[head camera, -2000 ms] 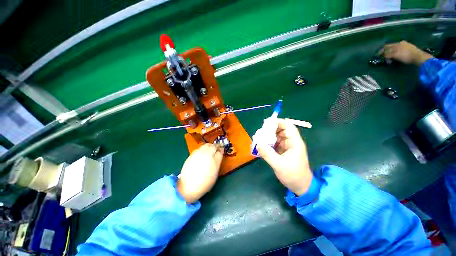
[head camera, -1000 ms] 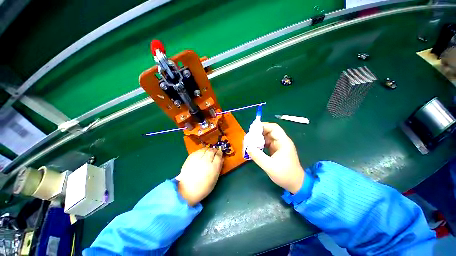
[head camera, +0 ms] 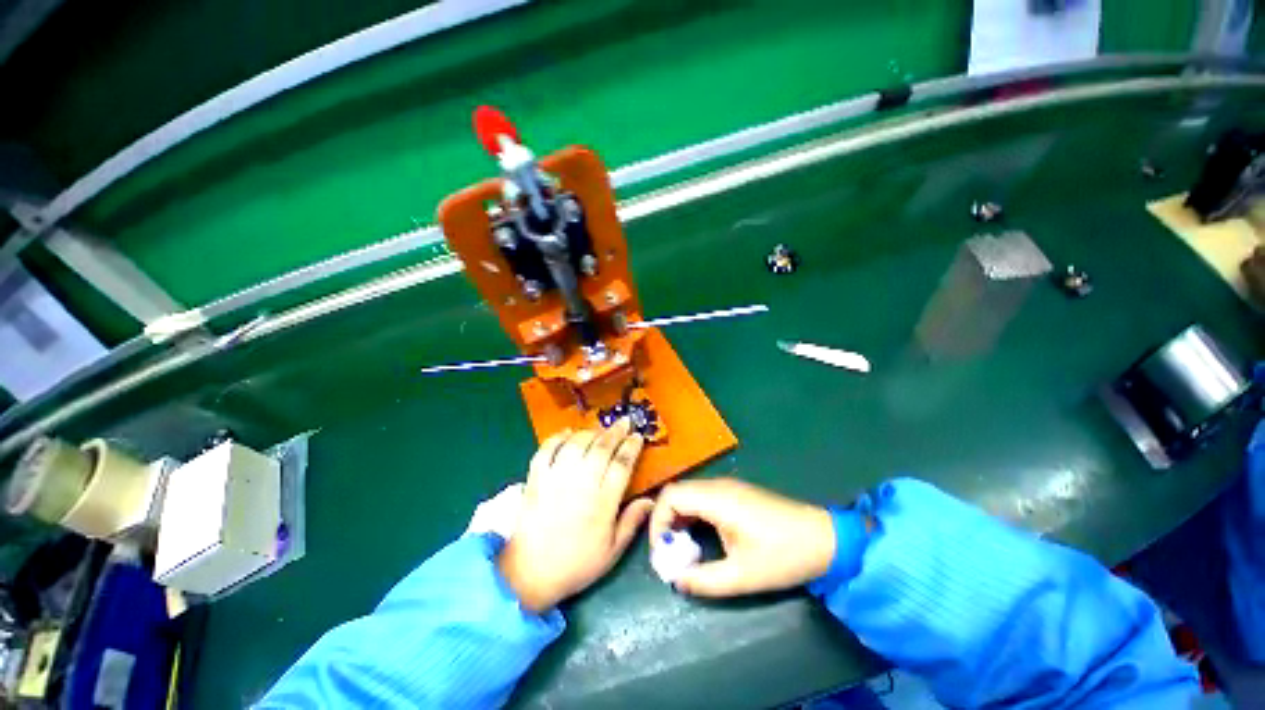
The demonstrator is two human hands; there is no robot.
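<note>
The toggle press fixture (head camera: 701, 416) has an orange base, an upright plate and a red handle (head camera: 494, 131) at its top. A thin pale rod sticks out on each side. A dark and silvery round part (head camera: 633, 418) sits on the base below the black mechanism. My left hand (head camera: 572, 506) lies over the base's front left, fingertips at this part; its grip is partly hidden. My right hand (head camera: 742, 538) is at the front right of the base, fingers curled around the white glue bottle (head camera: 676, 556), whose blue tip is not clearly seen.
A slim white knife-like tool (head camera: 828, 357), a grey perforated mesh piece (head camera: 978, 298) and a small round part (head camera: 781, 260) lie right of the fixture. A silvery cylinder (head camera: 1190, 375) is farther right. A white box (head camera: 222, 520) and cream rolls (head camera: 114, 488) stand left. A blue sleeve shows at the right edge.
My right hand has moved down and left, bringing the bottle from upright beside the base to low near my left hand. My left hand lies flatter. The other person's hand at upper right is gone.
</note>
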